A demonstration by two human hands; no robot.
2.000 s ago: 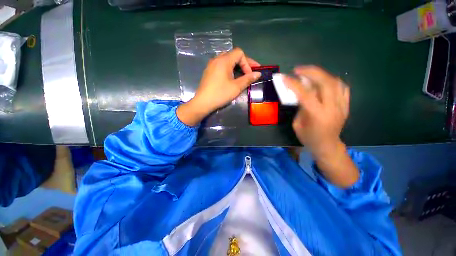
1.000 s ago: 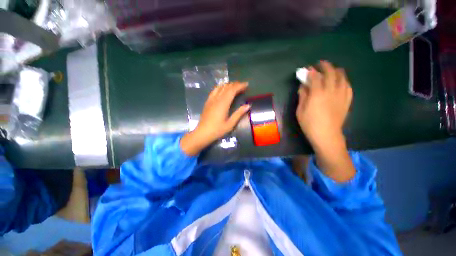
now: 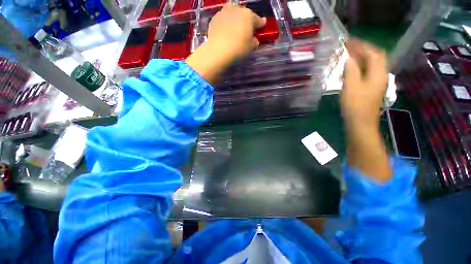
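My left hand reaches over the top of a tall stack of clear blister trays. Its fingertips touch a red device with a black upper part in a pocket; I cannot tell if they grip it. Other red devices lie in pockets around it. My right hand is raised and blurred beside the stack's right edge; I cannot tell if it holds anything. A white card with a small round pale wad on it lies on the dark green mat, with a clear bag left of it.
A dark smartphone lies right of my right hand. More blister trays with devices stand at the far right. A clear bottle with a green label is at the upper left behind a grey bar. A bagged white item lies left.
The view has tipped up to the tray stack. My left hand has moved from the mat onto the stack, and my right hand is farther forward. The device no longer lies on the mat; the white card shows there.
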